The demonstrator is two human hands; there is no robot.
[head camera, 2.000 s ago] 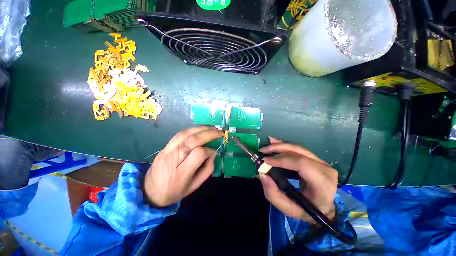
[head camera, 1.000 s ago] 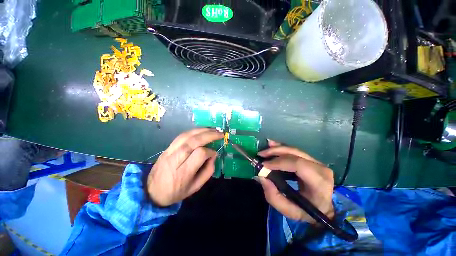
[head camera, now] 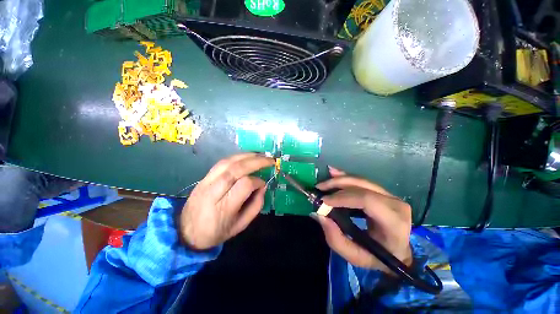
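A green PCB panel (head camera: 299,178) lies on the dark green bench mat, its far edge glaring white. A small orange flexible circuit piece (head camera: 277,164) sits near the panel's middle. My left hand (head camera: 224,199) covers part of the panel's left side, with its index fingertip at the orange piece. Its thumb and fingers hold a thin strand of solder wire (head camera: 270,180). My right hand (head camera: 368,218) holds the black soldering iron (head camera: 353,230) like a pen. The iron's metal tip points at the panel just beside the orange piece; whether it touches cannot be told.
A heap of loose orange pieces (head camera: 153,101) lies left. At the back stand stacked PCB panels (head camera: 138,18), a black fan (head camera: 264,58) and a white tub (head camera: 408,52). The soldering station (head camera: 491,92) and its cables are right. A clear plastic bag (head camera: 18,34) lies far left.
The view shifts slightly. Both hands stay nearly in place, the left at the orange piece; the iron's tip has moved only slightly beside it.
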